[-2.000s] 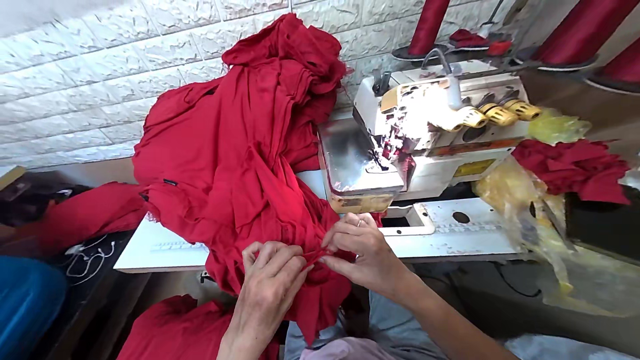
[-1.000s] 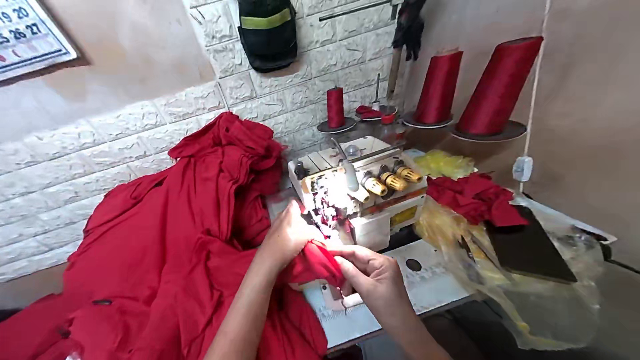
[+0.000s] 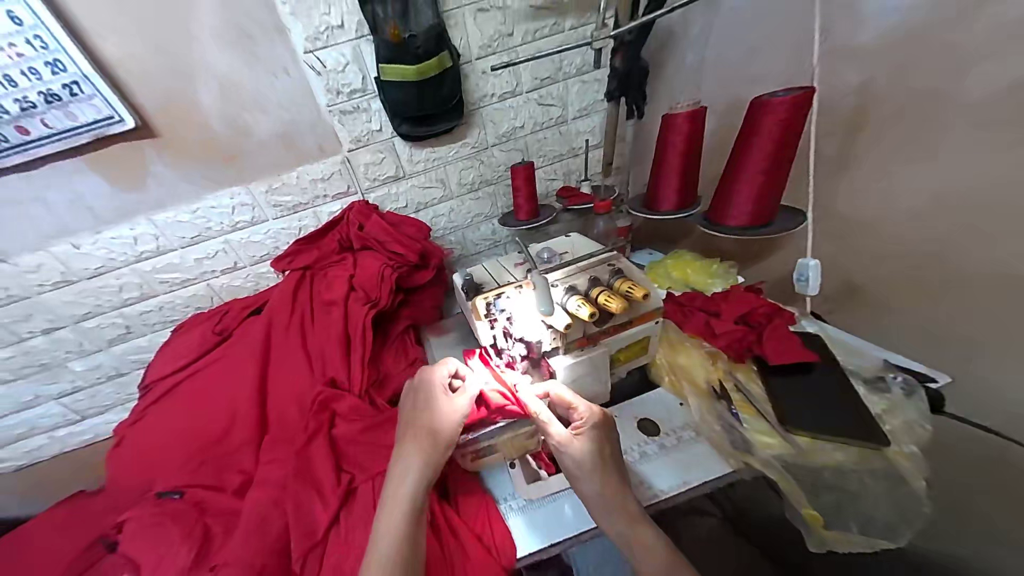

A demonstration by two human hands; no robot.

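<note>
An overlock sewing machine (image 3: 560,312) stands on the white table, its lamp lighting the needle area. A small piece of red fabric (image 3: 494,394) lies at the front of the machine, close to the presser foot. My left hand (image 3: 436,412) grips its left edge between thumb and curled fingers. On the right side of the same piece, my right hand (image 3: 578,432) pinches it with thumb and index finger. A large heap of red garments (image 3: 264,408) rests to the left, against my left forearm. The needle itself is lost in glare.
Red thread cones (image 3: 676,164) stand on holders behind the machine. Right of it lie red scraps (image 3: 740,324), a dark flat object (image 3: 824,392) and a clear plastic bag (image 3: 848,496). A white brick-pattern wall (image 3: 200,224) rises behind, with a dark pouch (image 3: 420,80) hanging on it.
Both hands have moved from the garments in front of the body to the machine's sewing area with red fabric. The view has tilted up strongly.
</note>
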